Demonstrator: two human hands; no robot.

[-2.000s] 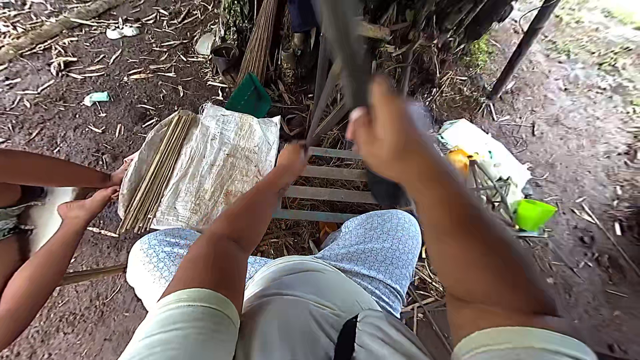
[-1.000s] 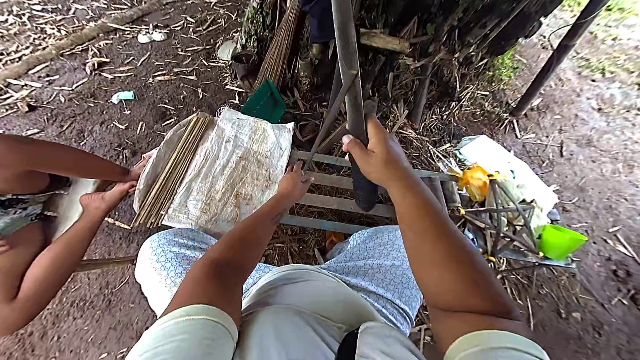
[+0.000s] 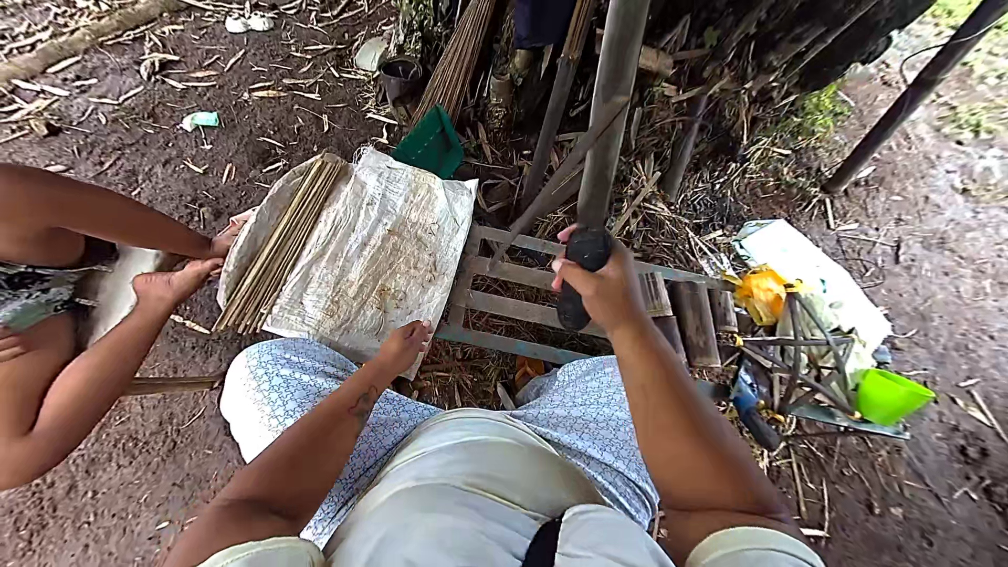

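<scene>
My right hand is closed around the black handle of a long tool with a broad grey blade, like a machete, pointing up and away over the slatted bench. My left hand is over the near right edge of a white woven sack; nothing shows in it, and its finger posture is unclear. A bundle of thin split sticks lies along the sack's left side. A dark narrow strip slants from the bench slats up behind the blade.
Another person's hand and limbs are at the left, by the bundle. Bamboo pieces, an orange plastic bag and a lime-green container sit at the right. Beyond the sack are a green dustpan and a stick broom.
My left hand has moved left from the bench slats to the sack's edge. My right hand, raised with the blade two seconds ago, is lower and still holds the handle.
</scene>
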